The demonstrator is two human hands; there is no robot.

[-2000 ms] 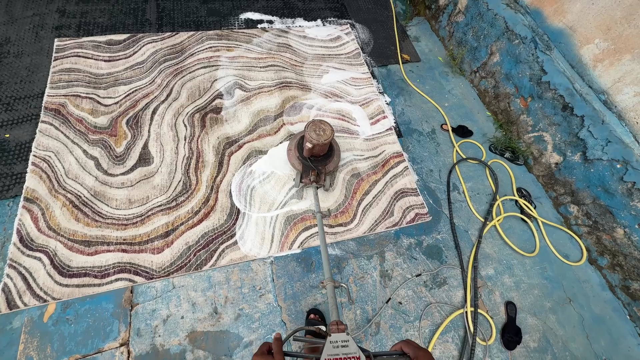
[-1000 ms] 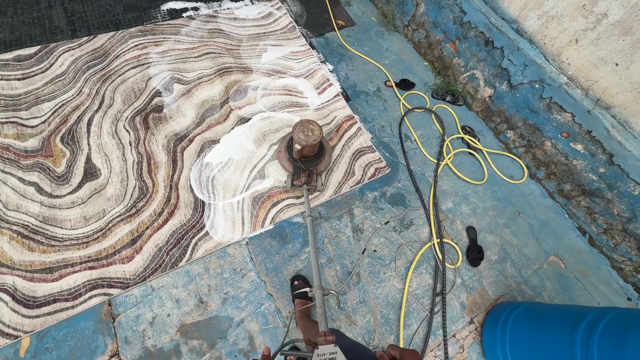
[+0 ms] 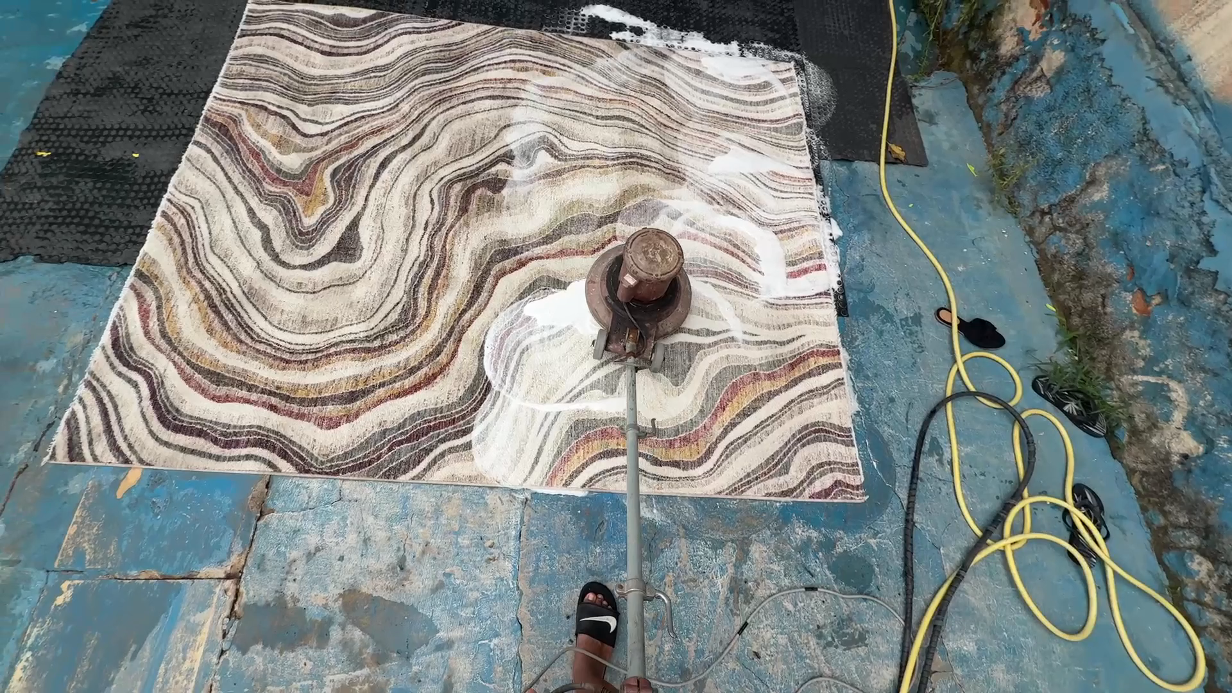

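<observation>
Neither of my hands shows; they lie outside the view. A rusty brown rotary floor scrubber (image 3: 640,284) stands on the right half of a rug (image 3: 318,375) with wavy cream, grey, red and yellow stripes. Its long grey metal pole (image 3: 633,462) runs down past the bottom edge, where its upper end is cut off. White foam (image 3: 558,313) lies left of the scrubber head, with more foam (image 3: 741,162) beyond it towards the rug's far right side. My foot in a black slide sandal (image 3: 597,621) is just left of the pole.
Black textured matting (image 3: 96,164) extends under and behind the rug. A yellow hose (image 3: 910,226) and a black hose (image 3: 910,520) loop on the blue floor at right. A thin grey cable (image 3: 770,602) crosses near the pole. Loose black footwear (image 3: 972,329) lies by the weedy wall edge.
My hands, seen at the bottom edge in both earlier frames, are out of view. The view has swung right and back left, so the blue barrel seen one second ago no longer shows.
</observation>
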